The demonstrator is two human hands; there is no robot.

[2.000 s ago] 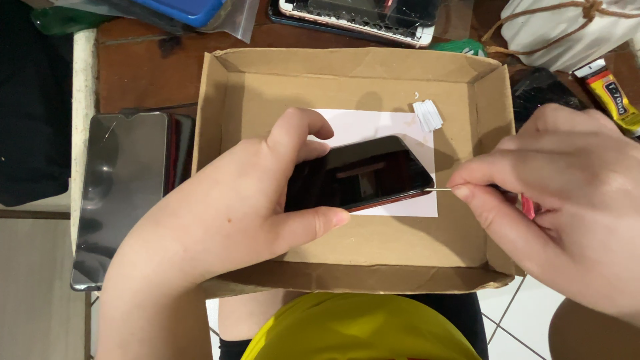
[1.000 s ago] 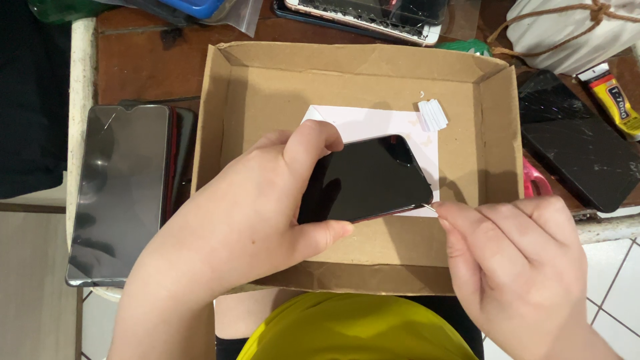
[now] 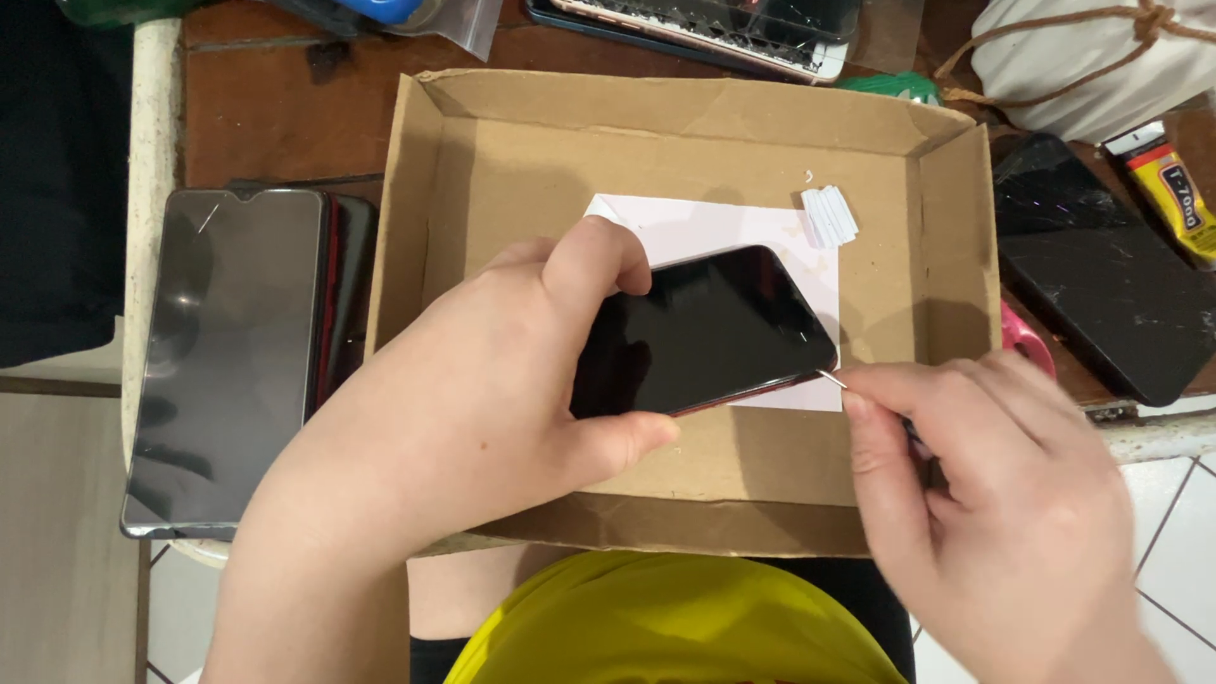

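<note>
A smartphone with a dark, glossy screen and a red edge lies tilted over a sheet of white paper inside a shallow cardboard box. Around the phone's left end closes my left hand, its thumb at the lower edge and fingers at the upper. My right hand pinches a thin metal tool, whose tip meets the phone's lower right corner. The rest of the tool is hidden in the hand. Small folded white paper strips lie at the sheet's upper right corner.
Stacked phones sit left of the box. Right of it are a scratched black phone, a yellow glue tube and a pink handle. Behind stand a cracked phone and a white cloth bag tied with cord.
From two seconds ago, my right hand has moved lower in the view, and the scratched black phone it largely covered now shows. My left hand still holds the phone.
</note>
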